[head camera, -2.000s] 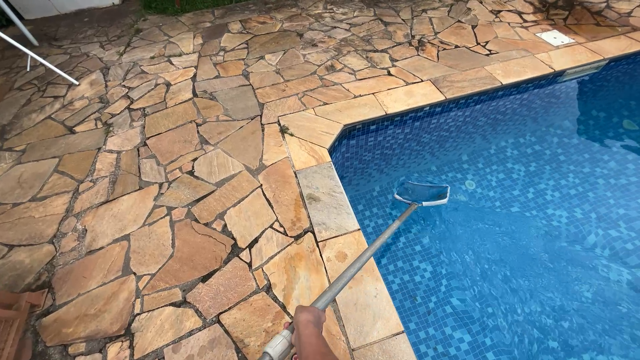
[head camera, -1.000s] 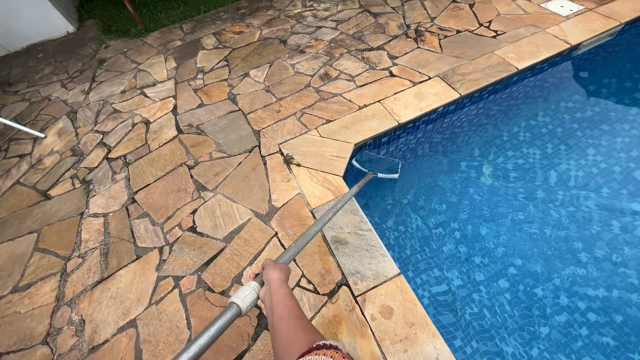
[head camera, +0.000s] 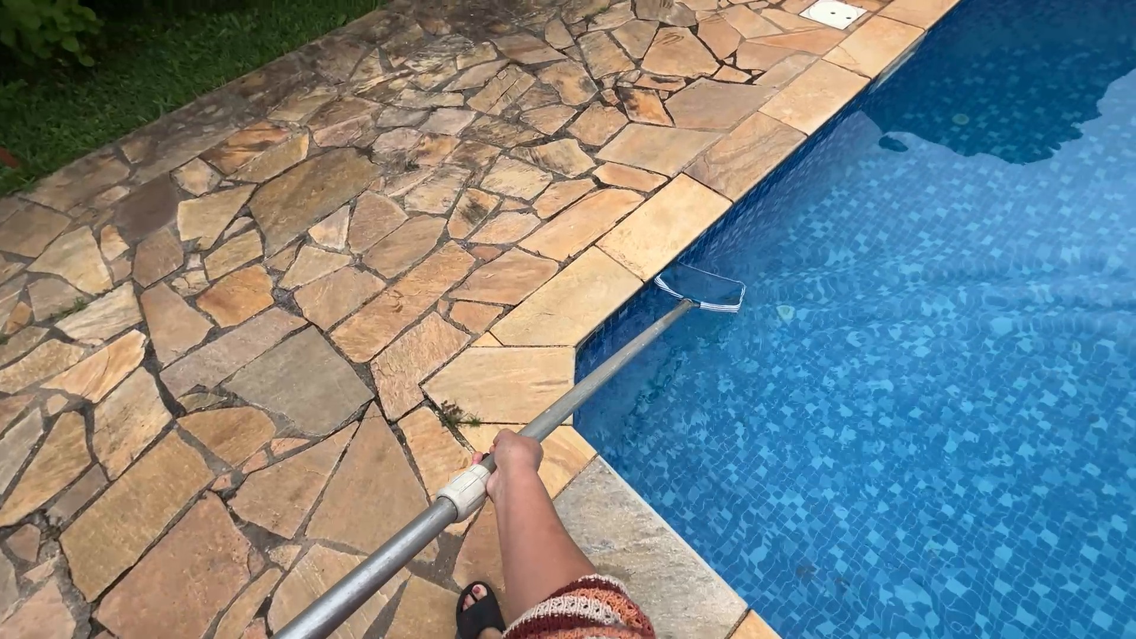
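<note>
My right hand (head camera: 515, 457) is closed around a long grey metal telescopic pole (head camera: 612, 364), just above its white plastic locking collar (head camera: 466, 491). The pole slants from the lower left up over the stone coping to the pool. At its far end a white-rimmed pool skimmer net (head camera: 701, 288) lies at the water, close beside the tiled pool wall. Whether anything is in the net cannot be told. My left hand is out of view, and the pole's near end is cut off at the bottom edge.
Irregular stone paving (head camera: 302, 382) covers the left, with pale coping slabs (head camera: 506, 382) around the pool's angled corner. Blue water (head camera: 887, 399) fills the right. A white square cover (head camera: 832, 13) is set near the far edge. Grass (head camera: 177, 71) borders the paving. My foot in a black slide (head camera: 479, 612) shows below.
The net was out in the water, then came to the pool corner, and is now farther along the coping edge. My right hand keeps hold of the pole. The view has shifted.
</note>
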